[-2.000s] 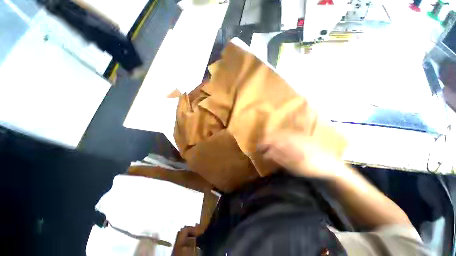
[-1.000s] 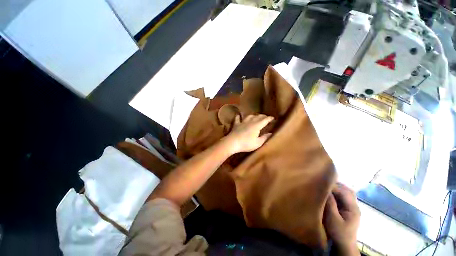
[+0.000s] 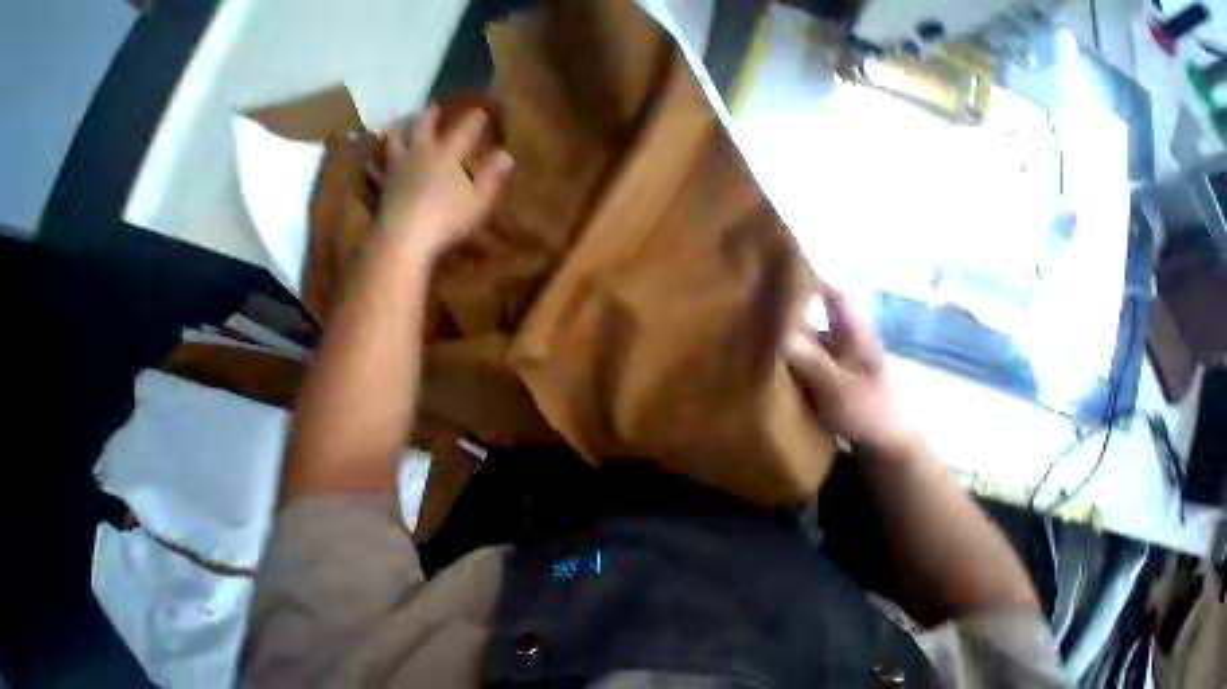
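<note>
A large brown panel [image 3: 673,310] with a white underside lies folded and rumpled over the table edge and my lap. My left hand [image 3: 437,175] is on its far left part, fingers bent into the rumpled cloth. My right hand [image 3: 848,364] holds the panel's right edge, the thumb above and the other fingers partly hidden. The yellow-gold clamp frame [image 3: 928,84] shows beyond the panel at the top; the machine head is out of the picture.
A pile of white and brown panels [image 3: 202,458] lies at the left below the table. The sewing plate [image 3: 962,330] and a black cable [image 3: 1097,451] are at the right. Thread cones [image 3: 1181,24] stand at the upper right.
The view has shifted, and the machine head has left the picture. My left hand stays on the rumpled part, now further left on it. My right hand still holds the right edge.
</note>
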